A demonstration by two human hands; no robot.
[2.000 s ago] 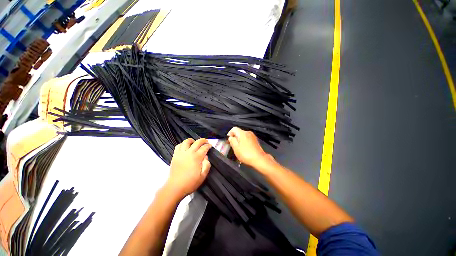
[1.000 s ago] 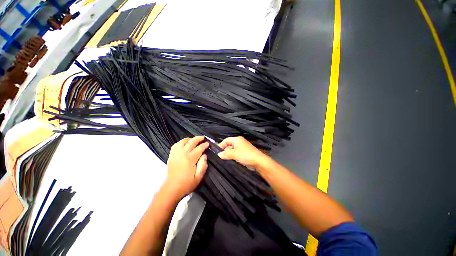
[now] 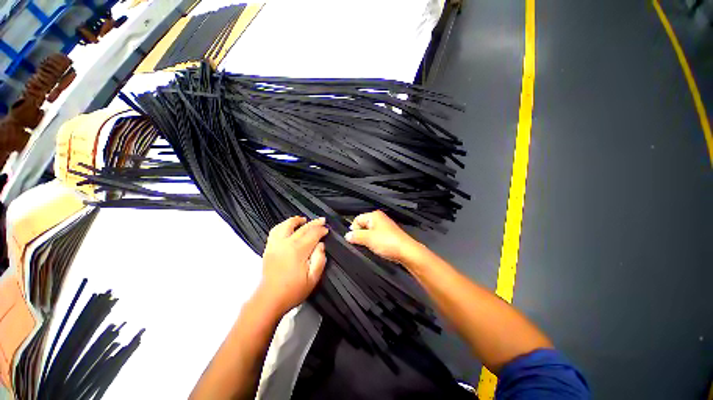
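Note:
A thick crossed bundle of long black strips [image 3: 313, 141] lies on the white-covered table and fans out over its right edge. One arm of the bundle runs down past my hands toward the dark cloth at the bottom. My left hand [image 3: 295, 258] lies on the left side of this arm, fingers bent over the strips. My right hand [image 3: 377, 237] is at its right side, thumb and fingertips pinched together at the strips. Whether a single strip is between the right fingertips is too small to tell.
Stacked tan-topped panels [image 3: 43, 215] stand along the left. A smaller group of black strips [image 3: 90, 344] lies at lower left. A flat row of black strips [image 3: 199, 35] lies on a yellow-tan board beyond the bundle. Brown parts [image 3: 35, 98] and a blue rack [image 3: 47, 31] are at upper left.
My right hand has moved left and a little down, closer to my left hand. The pale spot seen between the hands earlier is now mostly gone. My left hand has hardly moved.

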